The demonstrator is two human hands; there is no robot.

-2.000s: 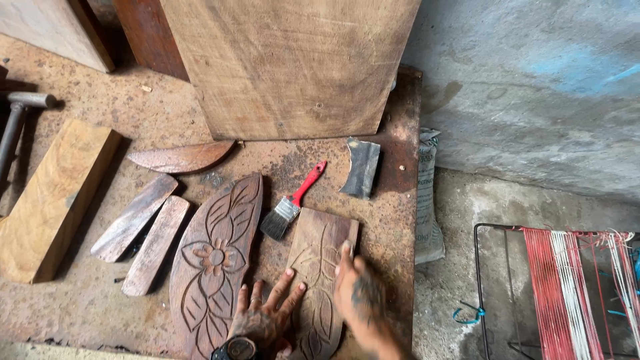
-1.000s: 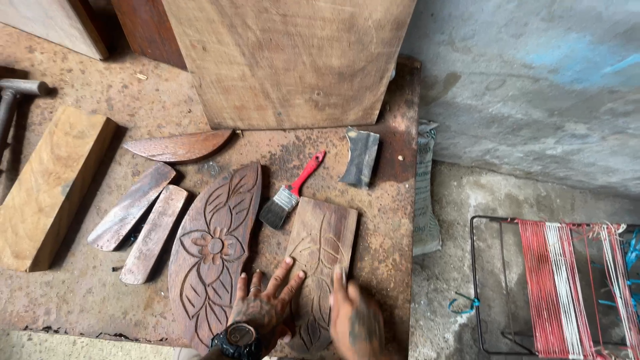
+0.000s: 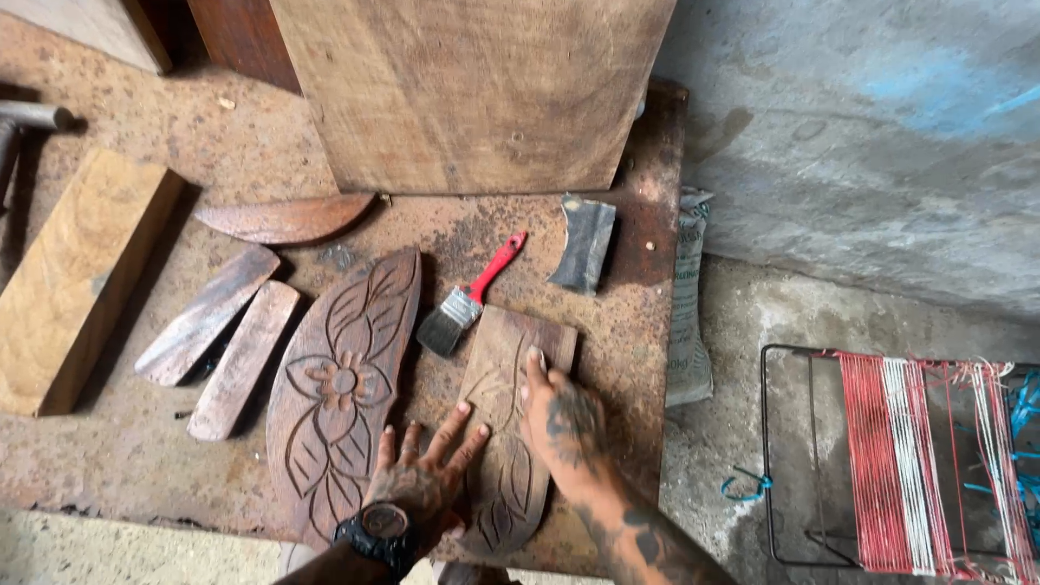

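Note:
A small wooden board with carved leaf lines [image 3: 500,382] lies near the bench's front edge. My left hand [image 3: 422,475], a black watch on its wrist, rests with spread fingers on the board's left side. On the board's upper right presses my right hand [image 3: 565,422], index finger extended and the others curled; whether it holds something small under the fingers cannot be seen. Just left lies a curved dark wood piece carved with a flower and leaves [image 3: 341,390]. A paintbrush with a red handle [image 3: 475,292] touches or nearly touches the board's top corner.
A sheet of dark sandpaper [image 3: 585,244] lies behind the brush. Two narrow wooden slats [image 3: 244,361], a crescent wood piece [image 3: 288,219], a thick wood block [image 3: 81,284] and a hammer [image 3: 36,115] are leftward. A large panel [image 3: 487,97] stands behind. A corded metal frame [image 3: 894,463] stands right.
My right hand has moved up along the carved board, from its lower right toward the upper right part. My left hand stays on the board's left side.

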